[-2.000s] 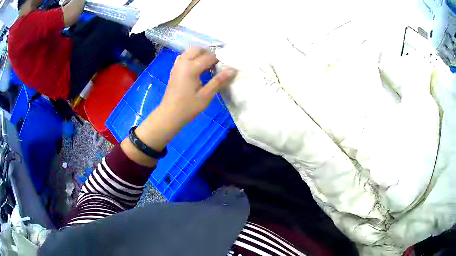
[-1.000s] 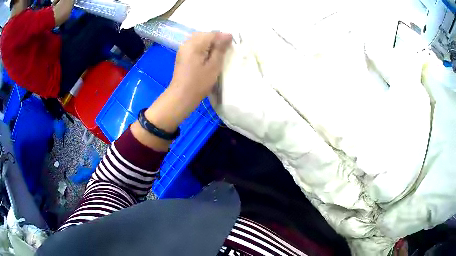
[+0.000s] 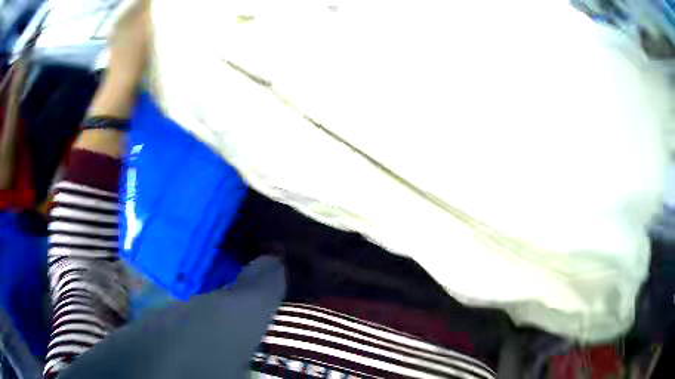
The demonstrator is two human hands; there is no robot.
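The cream garment (image 3: 414,111) spreads large and pale from the top left to the lower right, with a long seam running diagonally across it. Its front edge hangs over my dark lap. My left hand (image 3: 135,33) is at the garment's upper left edge, blurred and partly cut off by the top of the picture; it appears to grip the cloth, but its fingertips are hidden. My right hand is not visible; only its striped sleeve shows low in the picture, running toward the garment's lower right end.
A blue plastic crate (image 3: 174,200) stands below my left forearm, left of my lap. A grey cloth flap (image 3: 200,326) lies low in front of me. Dark and red shapes at the far left are blurred.
My left hand has moved to the upper left, and the garment's edge has moved with it. The cloth lies flatter and its seam straighter. The view has shifted and blurred.
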